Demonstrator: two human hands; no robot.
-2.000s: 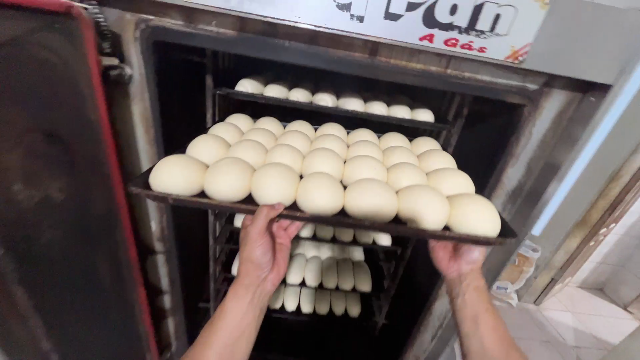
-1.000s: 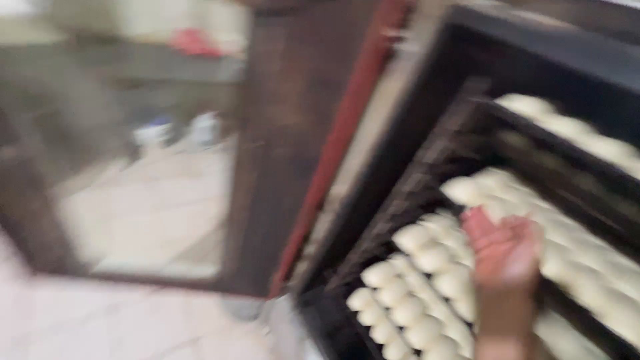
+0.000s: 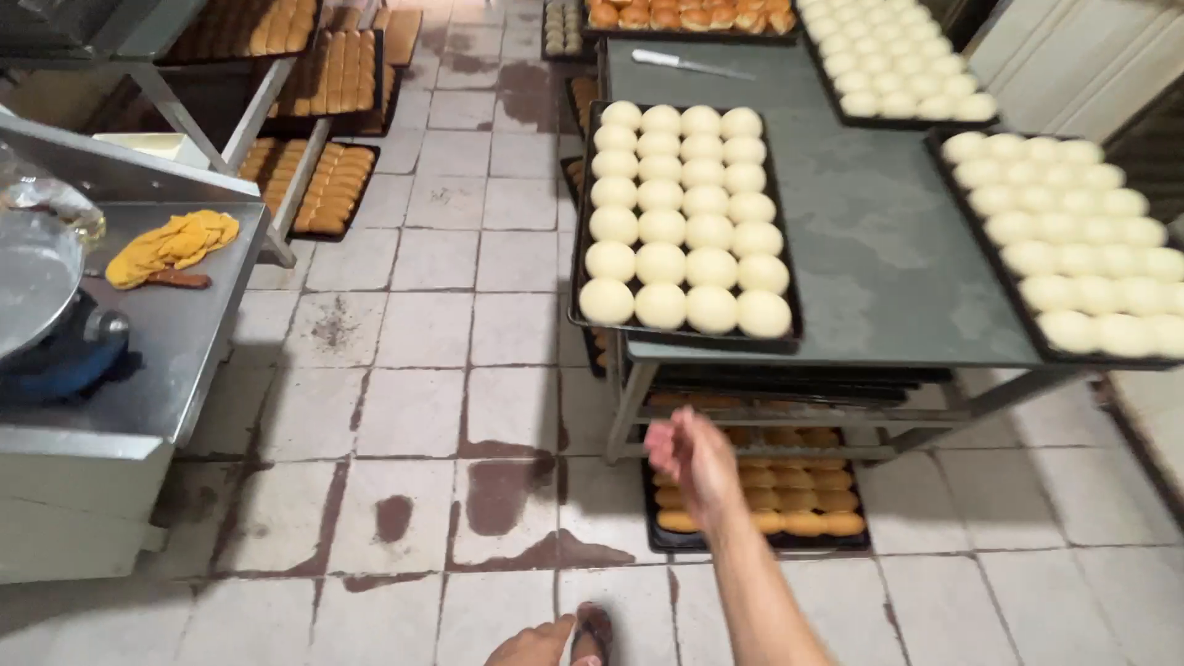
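My right hand (image 3: 694, 462) is in mid-air with nothing in it, its fingers partly curled, below the near edge of the grey table (image 3: 860, 231). At the bottom edge shows my left hand (image 3: 536, 645), cut off by the frame, near a sandalled foot; its fingers are only partly seen. Closest to my right hand on the tabletop is a black baking tray of round pale dough balls (image 3: 686, 217) in rows. Two more trays of dough balls, one far (image 3: 897, 55) and one near (image 3: 1073, 240), lie along the table's right side.
A white-handled knife (image 3: 689, 65) and a tray of browned buns (image 3: 694, 14) lie at the table's far end. Trays of baked rolls (image 3: 758, 499) are beneath the table and on the left (image 3: 324, 185). A yellow cloth (image 3: 176, 245) rests on the steel counter (image 3: 148, 370).
The view has swung from the oven rack to the table and tiled floor. Two seconds ago both hands held a tray of dough balls at the oven; my right hand is now empty.
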